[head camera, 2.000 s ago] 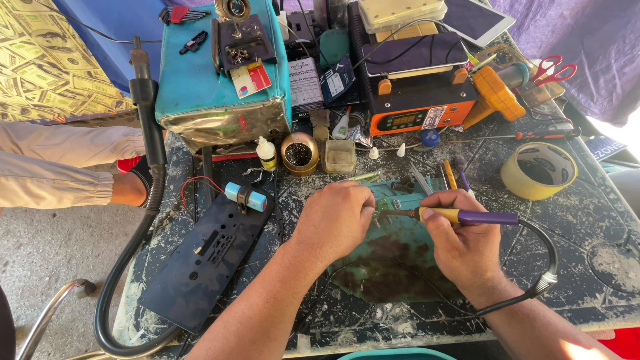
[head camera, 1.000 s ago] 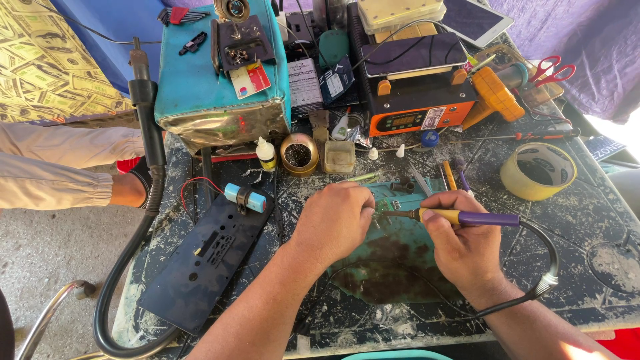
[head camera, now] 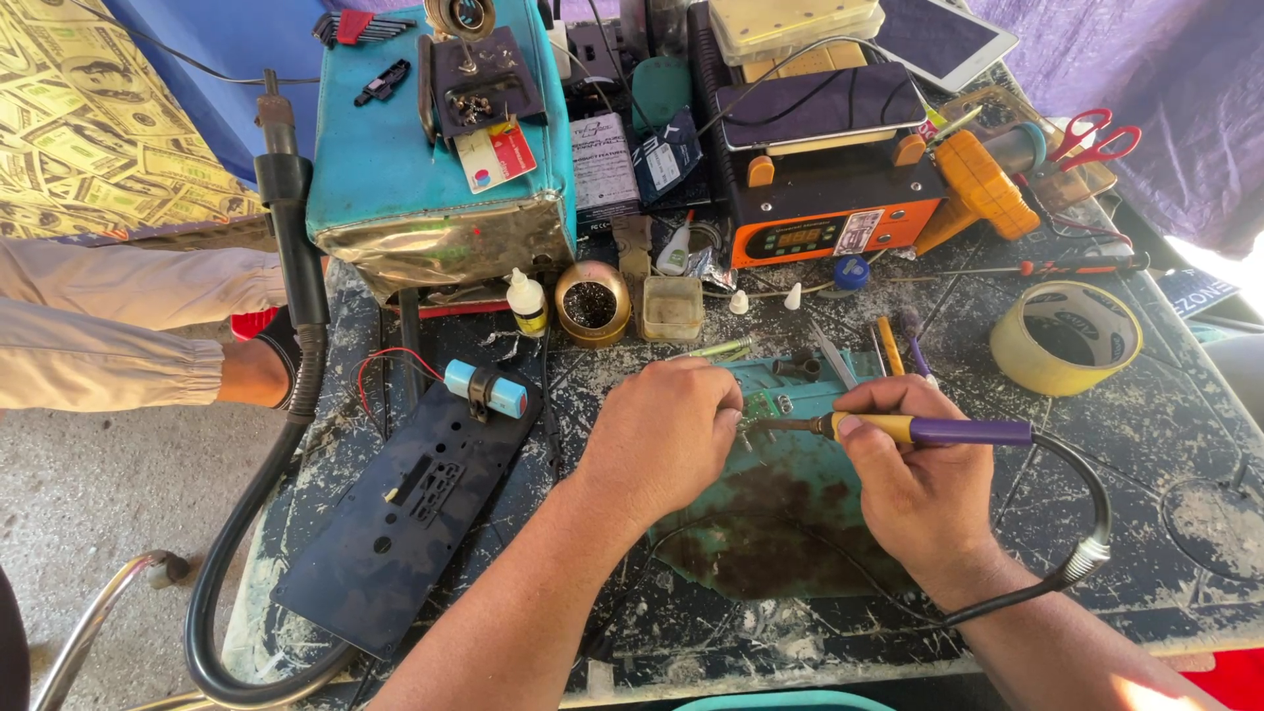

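My right hand (head camera: pixel 918 474) grips a soldering iron (head camera: pixel 913 430) by its yellow and purple handle. The iron's tip meets a small green circuit board (head camera: pixel 765 405) at the fingertips of my left hand (head camera: pixel 657 434). Those fingers are closed at the board's left edge, and what exactly they pinch is hidden. Under the board lies a stained teal mat (head camera: pixel 780 533). Tweezers (head camera: pixel 834 357) rest just above my right hand. To the left, a black plastic panel (head camera: pixel 395 523) carries a blue cylindrical battery cell (head camera: pixel 485 388) with red and black wires.
A hot-air handpiece (head camera: pixel 291 217) hangs at the left edge, near a seated person's leg. Behind my hands stand a small dropper bottle (head camera: pixel 527 301), a brass-coloured pot (head camera: pixel 592 331) and an orange-fronted heating station (head camera: pixel 820 237). A tape roll (head camera: pixel 1066 336) and red-handled scissors (head camera: pixel 1094 143) are at the right.
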